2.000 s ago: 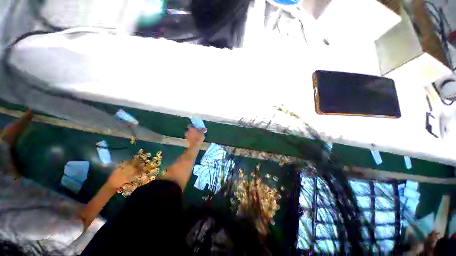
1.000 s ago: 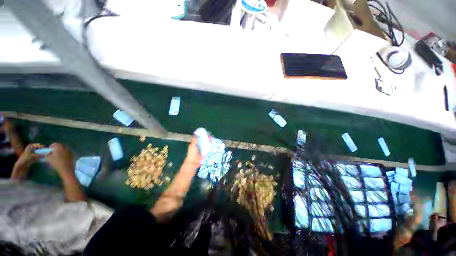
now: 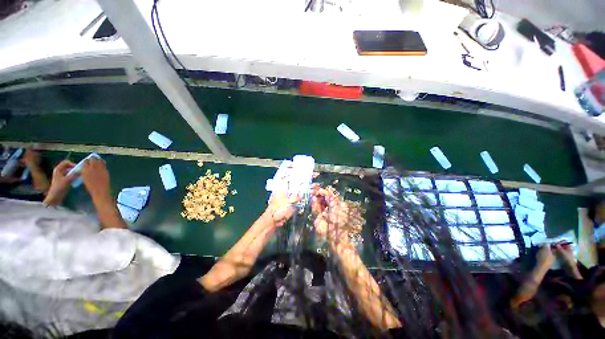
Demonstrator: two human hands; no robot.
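My left hand (image 3: 282, 204) holds a light-blue unit (image 3: 302, 171) at the middle of the view, over a loose group of similar units (image 3: 280, 180). My right hand (image 3: 325, 204) is just right of it, fingers bent, at the upper left part of a heap of small tan-gold parts (image 3: 354, 218). Dark hair hangs across the right hand, so I cannot tell if its fingers hold a part. To the right a black compartment tray (image 3: 433, 217) has cells filled with light-blue units, partly behind the hair.
A pale rail (image 3: 255, 161) divides the green belt (image 3: 285, 126), with loose units beyond it. Another tan-gold heap (image 3: 207, 196) lies left. A slanting post (image 3: 166, 79) crosses the belt. A smartphone (image 3: 389, 42) lies on the white shelf. People work at left (image 3: 86, 251) and right (image 3: 540, 265).
My left hand has come from the belt's far side, back to the near side with a unit. My right hand has come into clear view beside it. The view has tilted downwards.
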